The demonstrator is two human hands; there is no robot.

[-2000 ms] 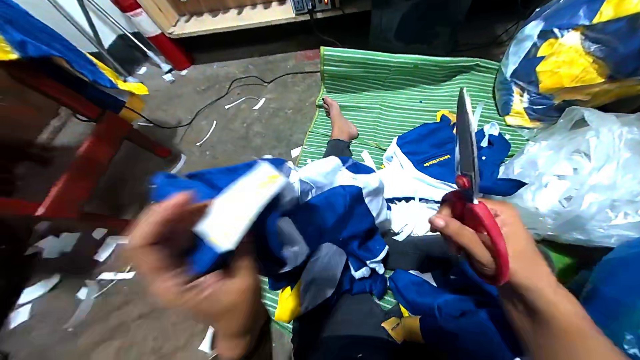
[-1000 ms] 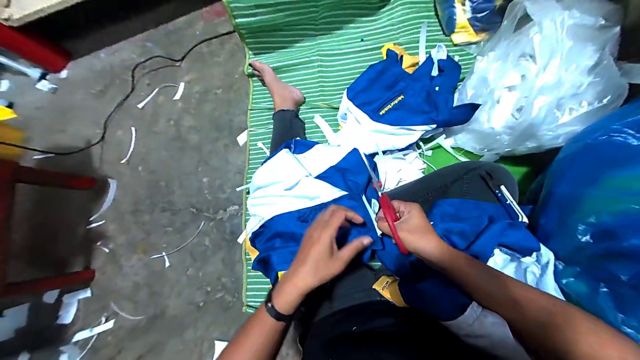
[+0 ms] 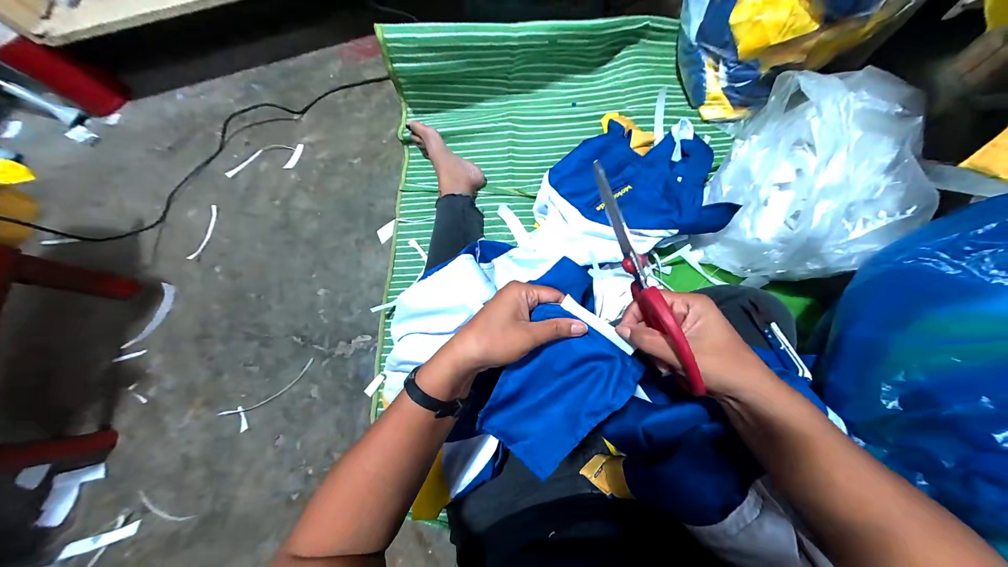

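Observation:
My left hand (image 3: 524, 327), with a black band on its wrist, pinches the edge of a blue piece of the garment (image 3: 559, 394) over my lap. Along that edge runs a white strip (image 3: 596, 324), its right end at the fingertips of my right hand (image 3: 681, 335). Red-handled scissors (image 3: 661, 319) rest in my right hand, blades pointing up and away from the cloth. White and blue cloth (image 3: 441, 303) spreads over my leg to the left. Beyond the hands, a blue and white shirt with yellow parts (image 3: 622, 177) lies on the green striped mat (image 3: 504, 87).
A clear plastic bag of white scraps (image 3: 827, 173) and a blue plastic bag (image 3: 929, 362) stand at the right. Behind is a bag of blue and yellow cloth (image 3: 756, 47). Left, a black cable (image 3: 228, 126) and white offcuts (image 3: 157, 315) lie on the concrete floor near red furniture legs (image 3: 71, 276).
My left hand, raised with cloth at left two seconds ago, is now over my lap beside the right. The scissors, lowered at the cloth one second ago, now point up, away from it.

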